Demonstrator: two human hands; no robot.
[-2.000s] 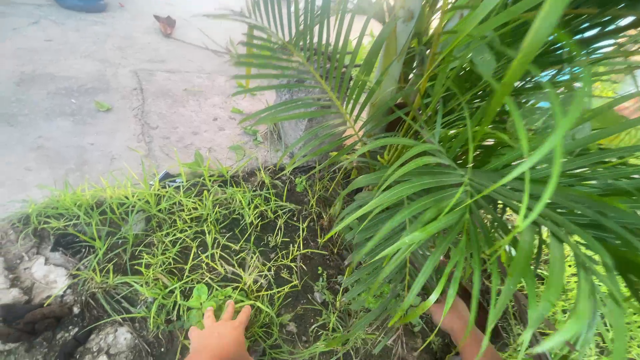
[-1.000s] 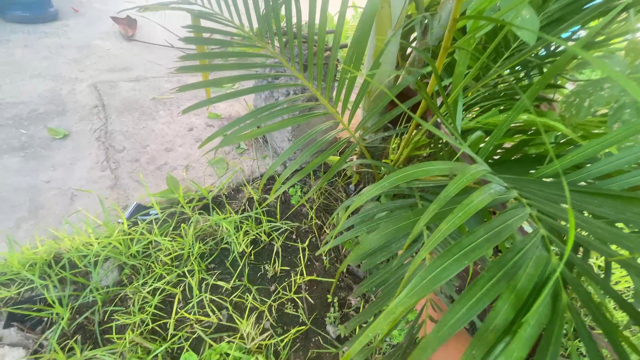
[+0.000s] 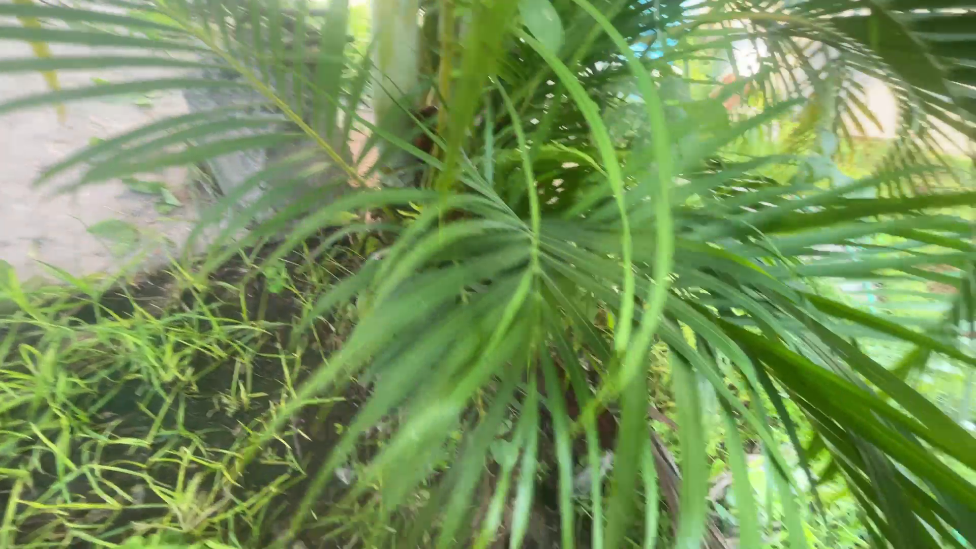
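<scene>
Neither my left hand nor my right hand shows in the head view now. Long green palm fronds (image 3: 534,259) fan out over the middle and right, somewhat blurred. Behind them at the upper middle rises a pale palm stem (image 3: 395,69). Grass (image 3: 168,358) grows in thin tufts at the lower left, with dark soil (image 3: 267,389) between the blades. The fronds hide most of the ground below the palm.
Pale paving (image 3: 46,183) lies beyond the grass at the upper left. A grey stone-like block (image 3: 229,156) stands behind the fronds near the stem. Brighter greenery and more fronds fill the right side.
The view has swung right, toward the palm. My left hand, over the grass in the oldest frame, and the arm below the fronds in both earlier frames are out of sight.
</scene>
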